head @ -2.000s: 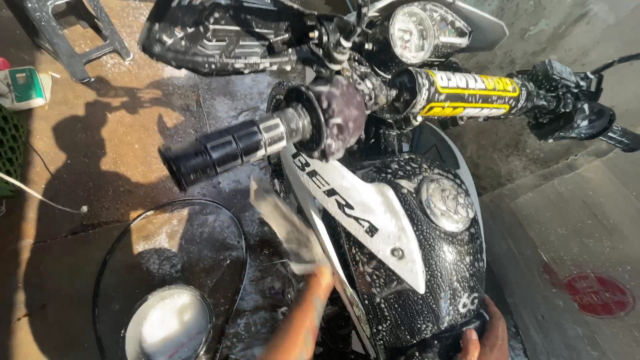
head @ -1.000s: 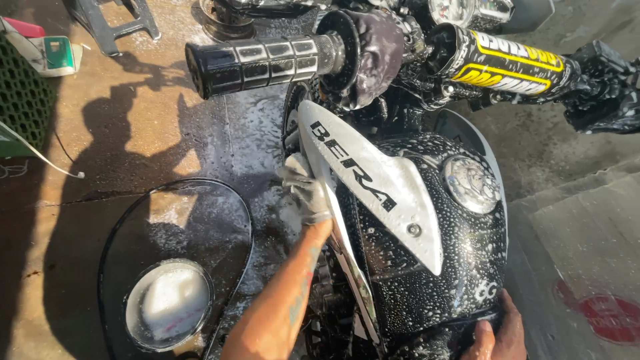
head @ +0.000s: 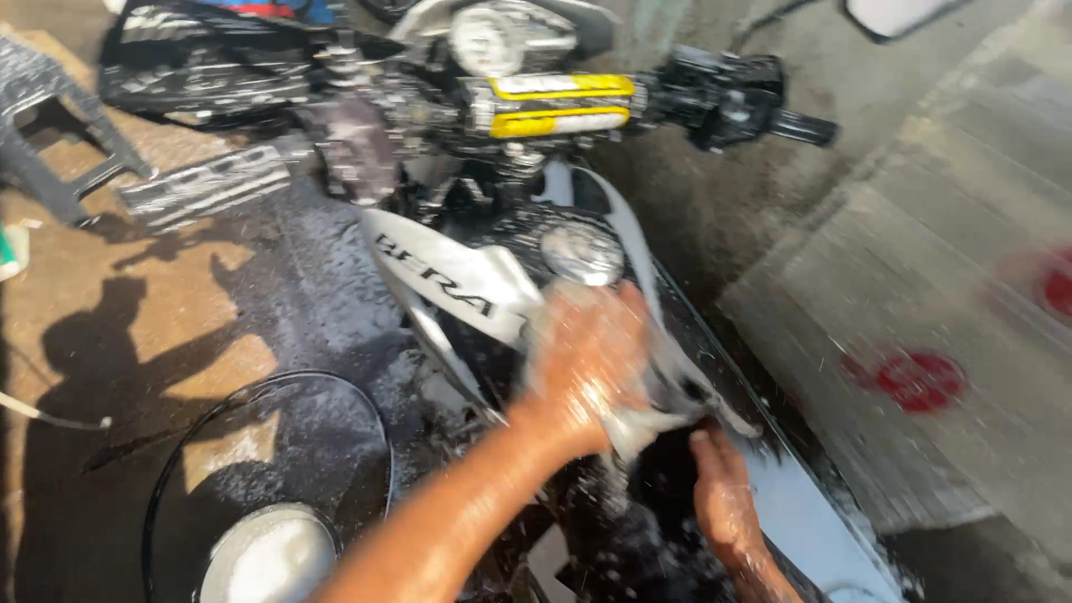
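Note:
A pale wet cloth (head: 641, 427) lies bunched under my left hand (head: 595, 360), which presses it on the motorcycle's fuel tank just behind the round fuel cap (head: 584, 253). Motion blurs that hand. Lower and to the right, my right hand (head: 722, 486) rests against the rear right side of the tank, fingers pointing forward, with nothing seen in it. Suds and drops cover the black tank. The white side panel with black lettering (head: 452, 272) is left of my left hand. Beyond stand the handlebar with its yellow and white crossbar pad (head: 561, 106) and the left grip (head: 209, 188).
A bucket of suds (head: 272, 557) stands on the wet floor at lower left, beside a looped black hose or cable (head: 159, 469). A dark plastic stool (head: 63, 126) is at upper left. Grey sheets with red marks (head: 854, 335) lie to the right. A mirror (head: 896, 12) juts in at the top.
My left hand has moved with the cloth from the outer edge of the white side panel onto the top of the tank. My right hand remains by the tank's rear. The view has shifted.

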